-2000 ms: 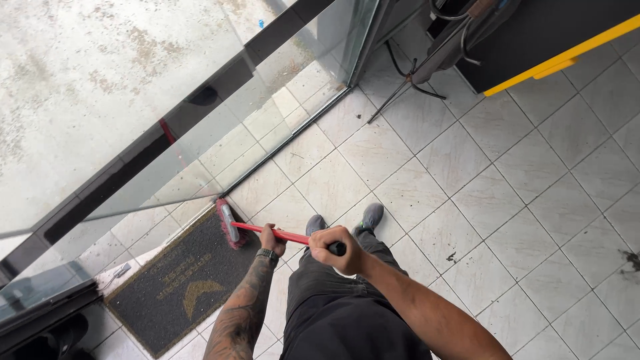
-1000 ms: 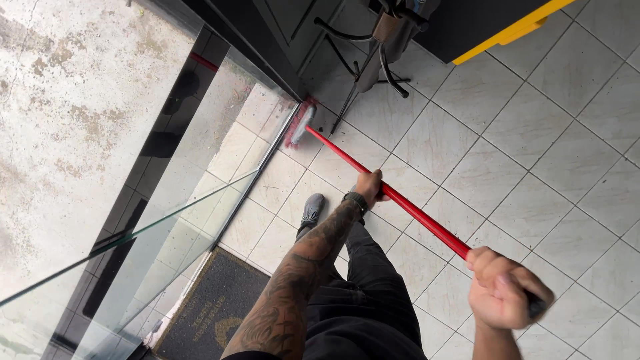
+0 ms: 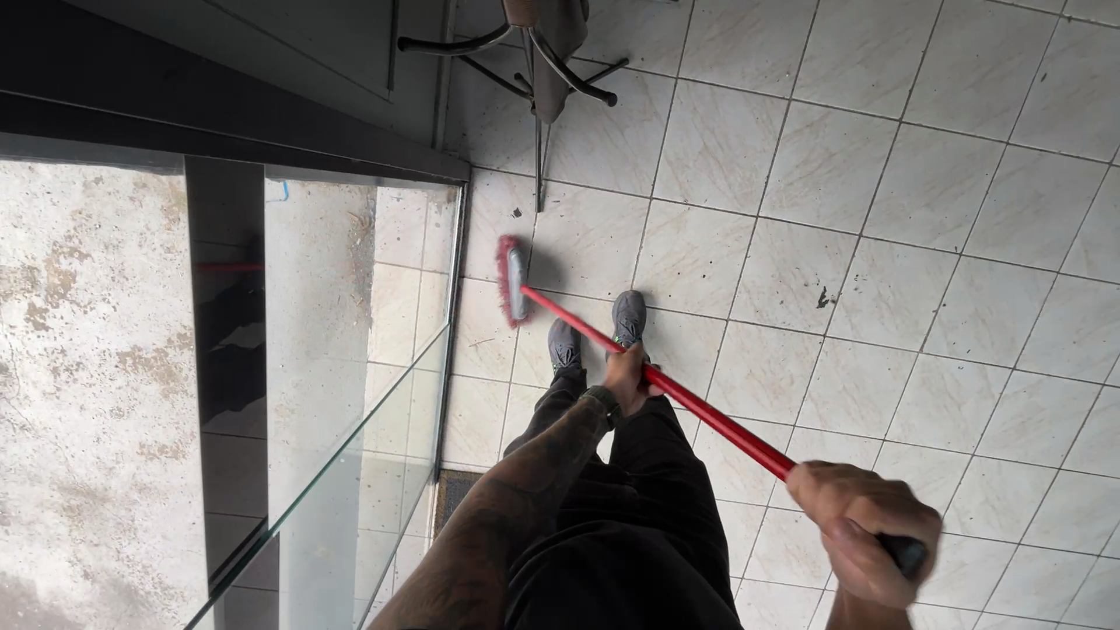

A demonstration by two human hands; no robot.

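Note:
A red broom handle (image 3: 717, 423) runs diagonally from lower right to upper left. My left hand (image 3: 628, 378), with a dark watch on its wrist, grips the handle around its middle. Near the black-capped top end, my right hand (image 3: 866, 529) is closed around it. The broom head (image 3: 514, 282), grey-white with reddish bristles, is at the tiled floor (image 3: 787, 280) just ahead of my shoes, a little right of the glass panel's base. Whether the bristles touch the tiles I cannot tell. Small dark debris (image 3: 516, 213) lies just beyond the head.
A glass panel (image 3: 350, 472) in a dark frame (image 3: 219, 114) borders the left side. A coat stand's curved metal legs (image 3: 560, 66) stand at the top, with grey cloth among them. The corner of a dark doormat (image 3: 455, 494) shows beside my leg. A dark smudge (image 3: 822, 297) marks the tiles at right.
The broom head was over the doormat's edge, then by the frame corner near the coat stand; now it is closer to my shoes. Both hands have kept hold of the handle. The view has turned.

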